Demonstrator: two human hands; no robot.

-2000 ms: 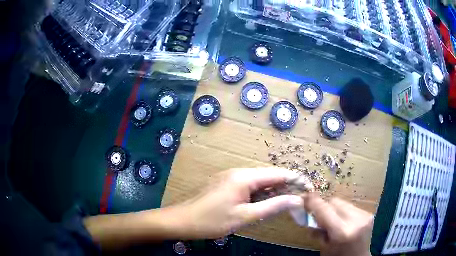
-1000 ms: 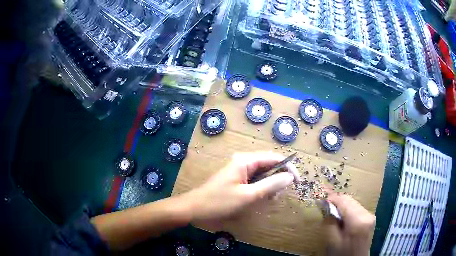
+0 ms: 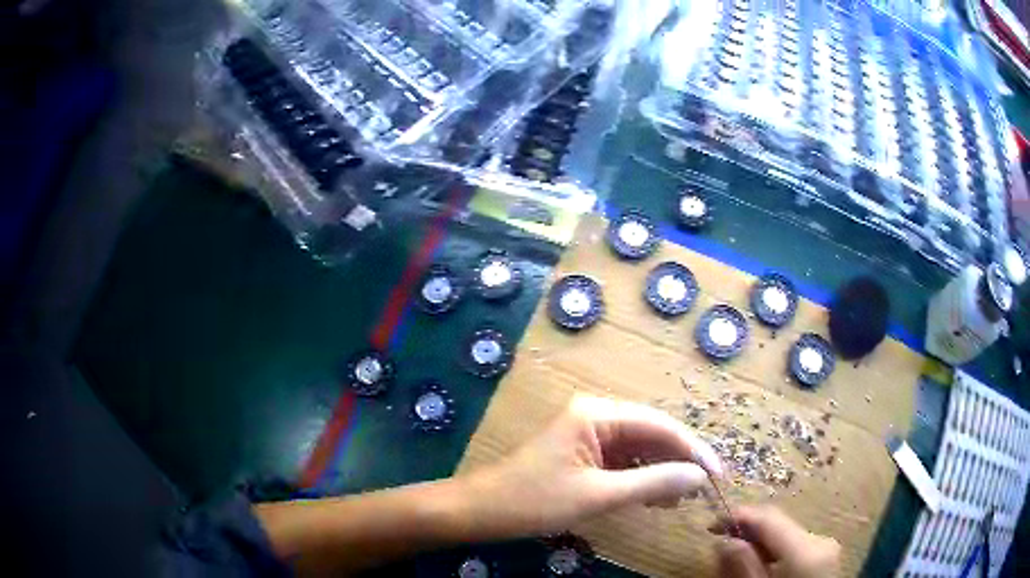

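Note:
My left hand (image 3: 599, 469) is over the cardboard's lower part, fingers and thumb closed around a dark wheel part, mostly hidden and blurred. My right hand (image 3: 782, 546), cut off by the bottom edge, pinches a thin rod-like tool (image 3: 719, 502) whose tip meets my left fingertips. A white flat-handled knife (image 3: 915, 475) lies at the cardboard's right edge. Pale and dark scraps (image 3: 768, 446) are scattered on the cardboard (image 3: 610, 373) beyond my hands. Several black wheels with pale centres lie on the cardboard (image 3: 721, 331) and the green bench left of it (image 3: 488, 352).
Clear plastic trays (image 3: 395, 68) are stacked at upper left, with another large tray (image 3: 836, 113) at the top. A black round pad (image 3: 860, 317) lies at the cardboard's upper right. A white bottle (image 3: 967, 316) and a slotted white tray (image 3: 974, 463) are at right.
The view has shifted, so the bench items appear further right. The white knife has left my right hand and lies at the cardboard's right edge; my right hand now holds a thin tool.

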